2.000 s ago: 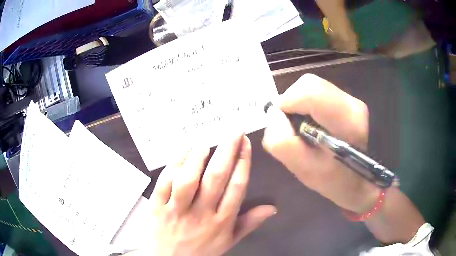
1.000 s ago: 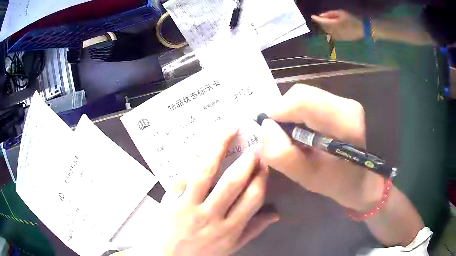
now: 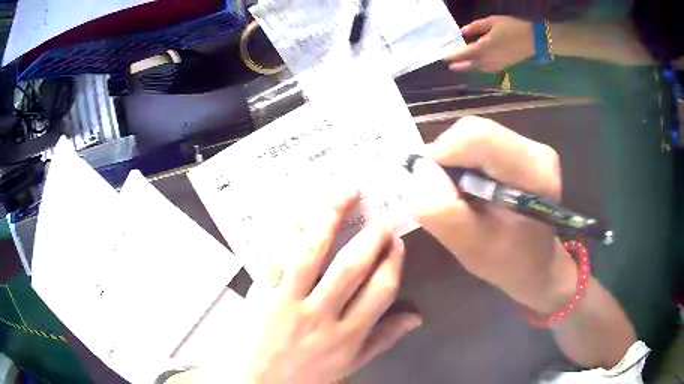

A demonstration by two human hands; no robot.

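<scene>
A white printed form slip (image 3: 300, 142) lies tilted on the dark brown desk (image 3: 480, 322). My left hand (image 3: 330, 300) lies flat over its lower part, fingers apart, pressing on it without gripping. My right hand (image 3: 495, 210) holds a black marker pen (image 3: 536, 208); its tip end is at the slip's right side, partly hidden by my fingers. The print on the slip is blurred. More white paper sheets (image 3: 120, 277) lie at the left, partly under my left forearm.
A blue tray (image 3: 127, 45) with papers stands at the upper left. A brush (image 3: 161, 67), a tape roll (image 3: 259, 49), and printed sheets (image 3: 427, 34) with a black pen (image 3: 358, 26) lie at the back. Another person's hand (image 3: 499, 45) is beside the sheets.
The slip, first held at its lower edge, now has my left hand further over it. The pen end has shifted slightly. The other person's hand has come to the sheets' edge.
</scene>
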